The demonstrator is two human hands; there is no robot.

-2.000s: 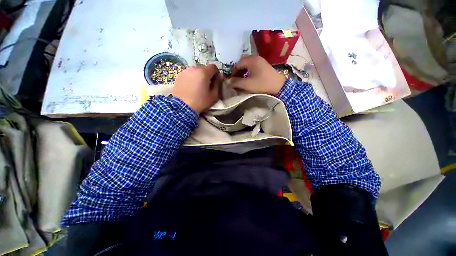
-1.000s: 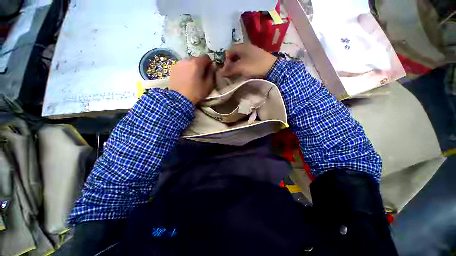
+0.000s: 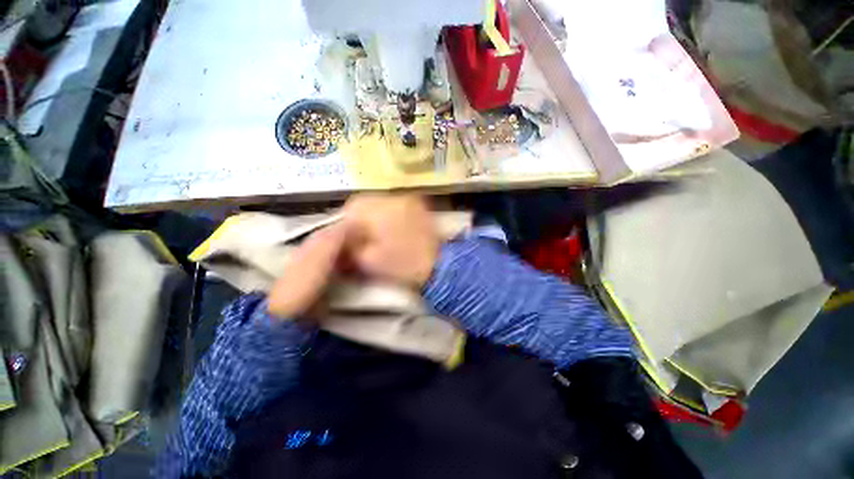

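Note:
A beige fabric bag point(image 3: 253, 241) with yellow-edged corners lies over the lap, just below the bench edge. My left hand point(image 3: 309, 268) is at the bag's middle, blurred by motion; its fingers are hard to make out. My right hand point(image 3: 393, 239) is on the bag, overlapping my left hand, also blurred. Both hands hide the middle of the bag. The press head point(image 3: 398, 23) stands over a small metal die point(image 3: 407, 131) on a yellow press base point(image 3: 365, 159). No fabric is on the die.
A round dark bowl point(image 3: 312, 128) of gold and silver parts is left of the press. Loose metal parts point(image 3: 501, 128), a red box point(image 3: 487, 65) and a carton tray point(image 3: 599, 140) are right. Beige bags hang at left point(image 3: 131, 318) and stand in red at right point(image 3: 702, 253).
Both hands and the bag have moved from the press die down towards the lap. The bag has turned, and the die and yellow base are now uncovered.

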